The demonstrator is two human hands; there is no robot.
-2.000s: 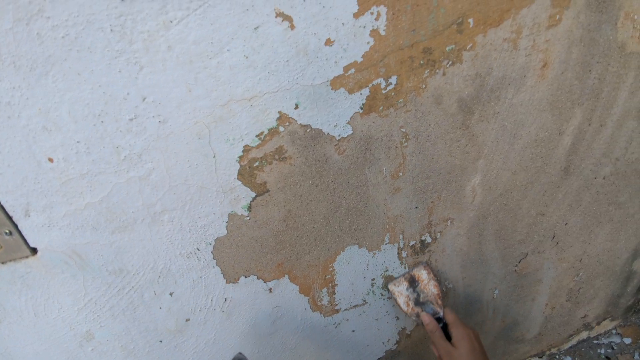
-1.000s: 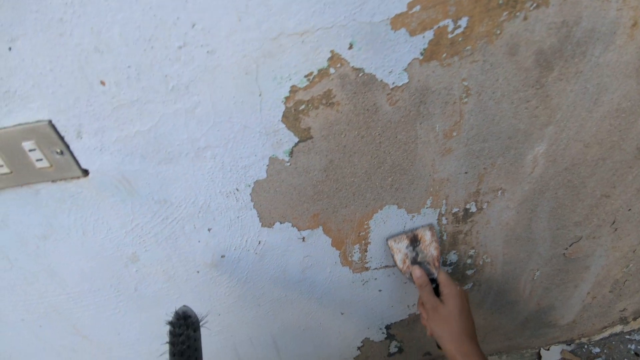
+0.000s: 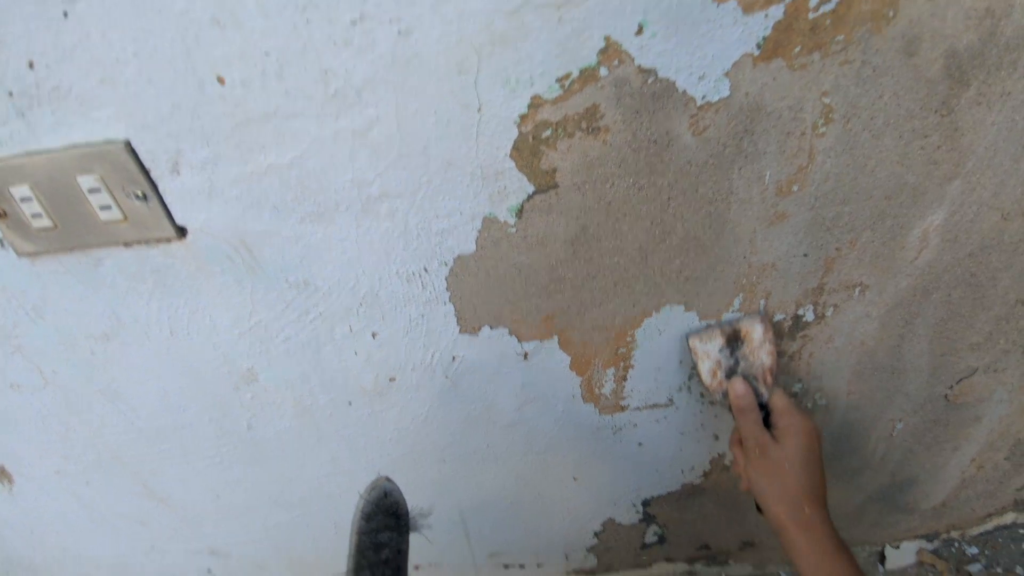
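My right hand (image 3: 780, 456) is closed around the dark handle of a paint scraper (image 3: 732, 352), its thumb lying along the top near the blade. The wide blade, smeared white and rusty brown, lies against the wall where a tongue of white paint (image 3: 664, 360) meets bare plaster. At the bottom, left of centre, the dark end of a brush with bristles (image 3: 382, 528) sticks up into view; what holds it is hidden below the frame. My left hand is out of sight.
Whitish paint (image 3: 320, 360) covers the wall's left side, around a metal outlet plate (image 3: 68, 232) with two sockets. Bare grey-brown plaster (image 3: 656, 216) with ochre patches spreads to the right. Paint flakes and debris (image 3: 984, 556) lie at the lower right corner.
The brush end has come up into fuller view at the bottom. The scraper has stayed near the same paint edge, with small shifts. The view has swung left, showing more of the outlet plate.
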